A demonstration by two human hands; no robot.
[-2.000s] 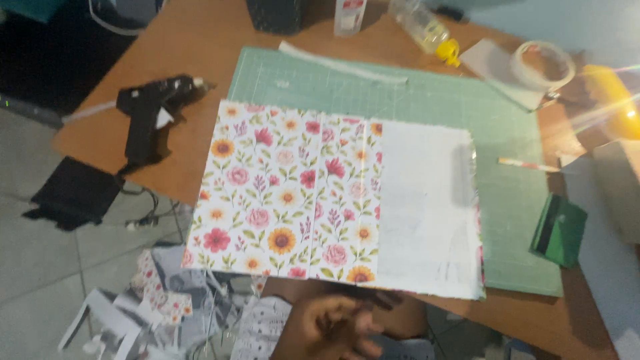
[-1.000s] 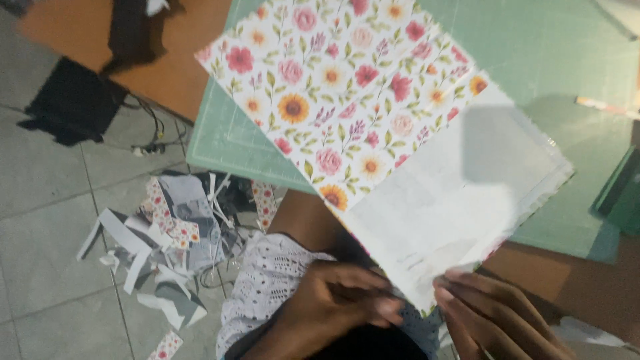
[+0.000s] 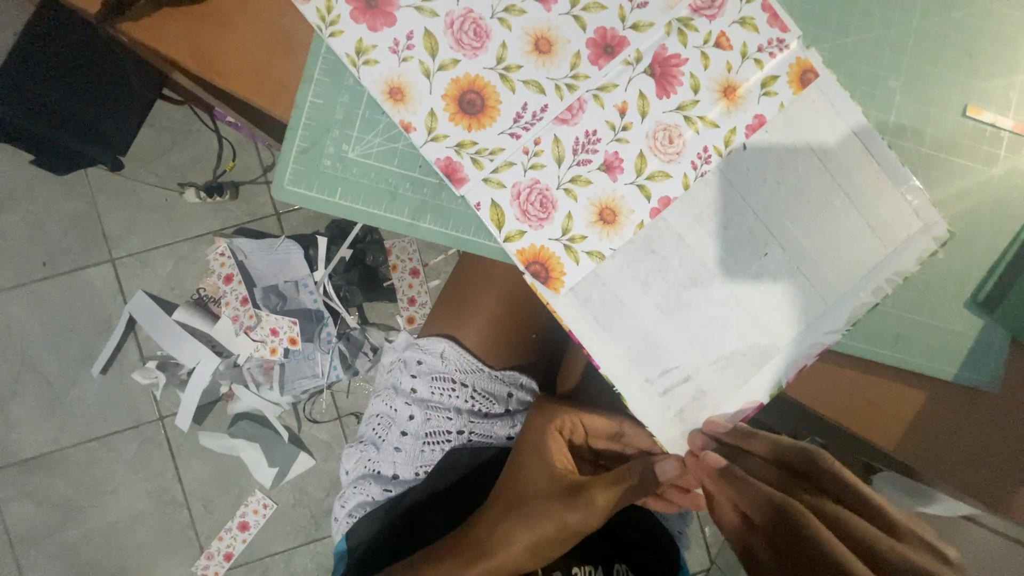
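Note:
A flat panel covered partly in floral paper (image 3: 560, 120), with a bare white section (image 3: 680, 296) at its near end, lies slanted over the green cutting mat (image 3: 368, 152). One corner juts past the table edge toward me. My left hand (image 3: 592, 472) pinches that corner from the left, thumb and fingers together. On the other side of the same corner, my right hand (image 3: 800, 488) presses its fingertips on the edge. The fingertips of both hands nearly meet there. The underside of the panel is hidden.
Paper scraps and floral offcuts (image 3: 276, 312) are heaped on the tiled floor (image 3: 64, 344) at left, near a power cable (image 3: 212, 190). The wooden table (image 3: 896, 400) shows at right, with a green object (image 3: 1004, 280) on the mat. A black item (image 3: 72, 88) is at upper left.
The panel has turned from lying nearly square on the mat to a slant, its corner toward me. Both hands have come to that corner. The view has moved closer.

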